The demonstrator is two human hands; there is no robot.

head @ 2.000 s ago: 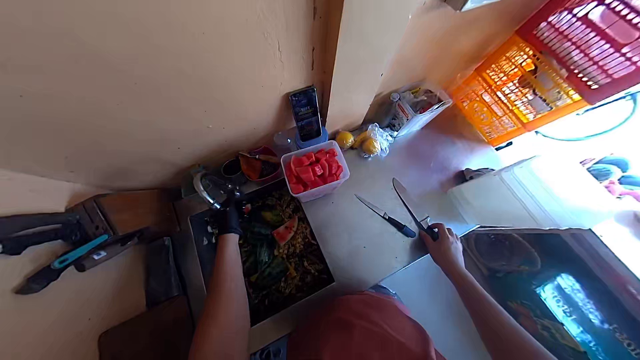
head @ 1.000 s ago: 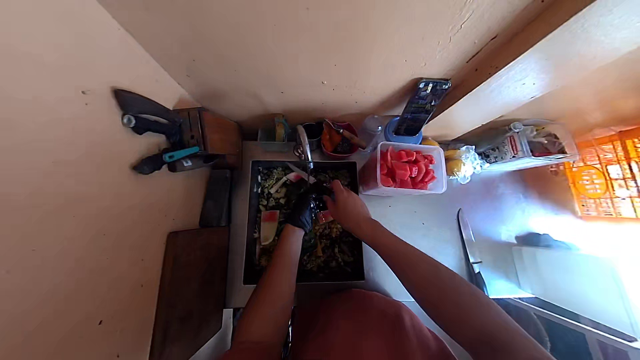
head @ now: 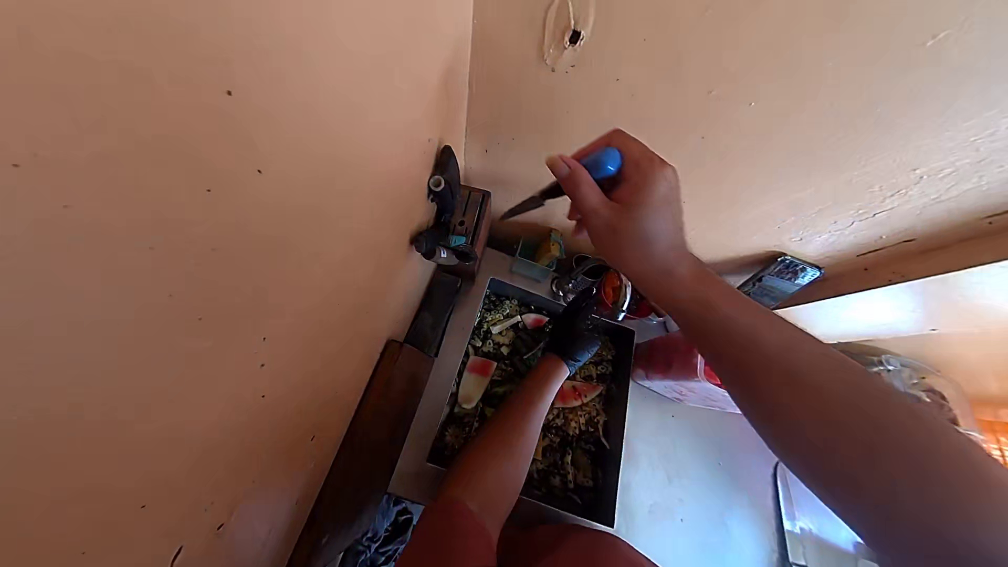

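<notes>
My right hand (head: 630, 205) is raised before the back wall, closed on a small knife with a blue handle (head: 602, 164); its dark blade (head: 526, 206) points down and left toward the knife block (head: 471, 228). In a black glove, my left hand (head: 575, 335) is over the upper right of the sink basin (head: 622, 441), by the metal faucet (head: 622, 298); whether its fingers hold anything is hidden. Food scraps and watermelon rind pieces (head: 476, 382) fill the basin. Partly behind my right forearm stands a plastic tub (head: 669, 370) with red watermelon pieces.
Several dark-handled tools (head: 442, 189) stick out of the block in the corner. A green plastic holder with a sponge (head: 534, 260) stands behind the basin. A phone (head: 781, 279) leans by the wall. A dark wooden board (head: 370, 441) lies along the left wall.
My right hand has left the basin, where it was beside my left hand a second ago, and is now raised with the blue-handled knife. The view has swung left.
</notes>
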